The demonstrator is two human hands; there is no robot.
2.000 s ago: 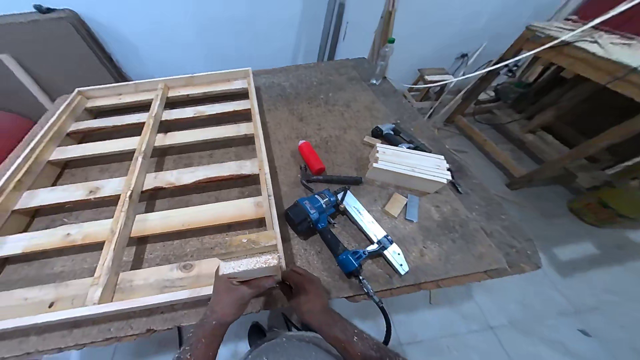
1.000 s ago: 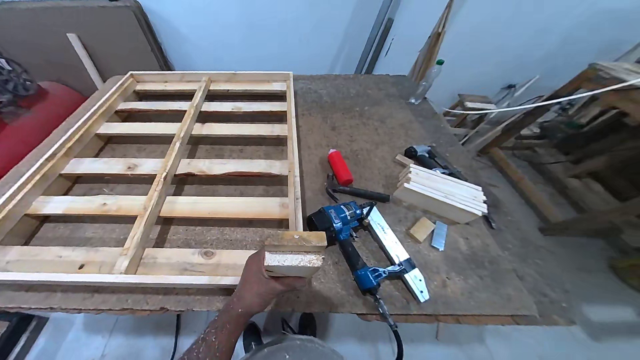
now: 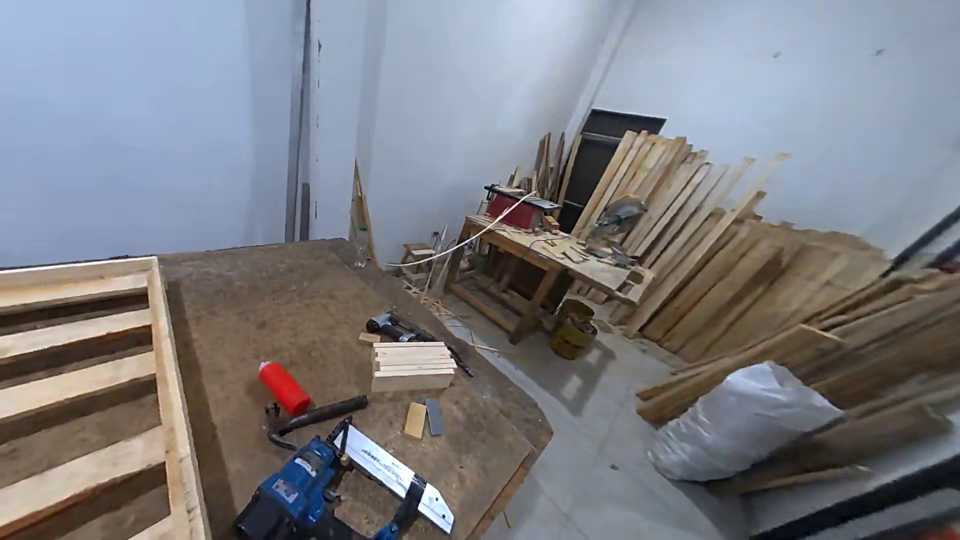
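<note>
Neither of my hands shows in the head view now, so what they hold is hidden. A slatted wooden frame [image 3: 174,405] lies on the workbench top [image 3: 247,300] at the left. To its right, at the lower edge, is a blue pneumatic nailer [image 3: 300,480] with a white magazine. A claw hammer [image 3: 322,412] lies just behind it, close to a red bottle [image 3: 285,388]. Further right stands a stack of short wooden blocks [image 3: 412,367], with a second nail gun [image 3: 397,327] behind it. A small wood piece [image 3: 415,420] and a grey piece [image 3: 434,417] lie in front of the stack.
Past the bench's right edge, a wooden table [image 3: 555,259] carries a red machine [image 3: 514,208] and a miter saw [image 3: 621,214]. Many boards [image 3: 675,202] lean on the wall. A white sack [image 3: 750,420] and a yellow bucket [image 3: 574,337] stand on the floor.
The view has swung right and up. The hand that held short wood pieces at the frame's near corner is out of view.
</note>
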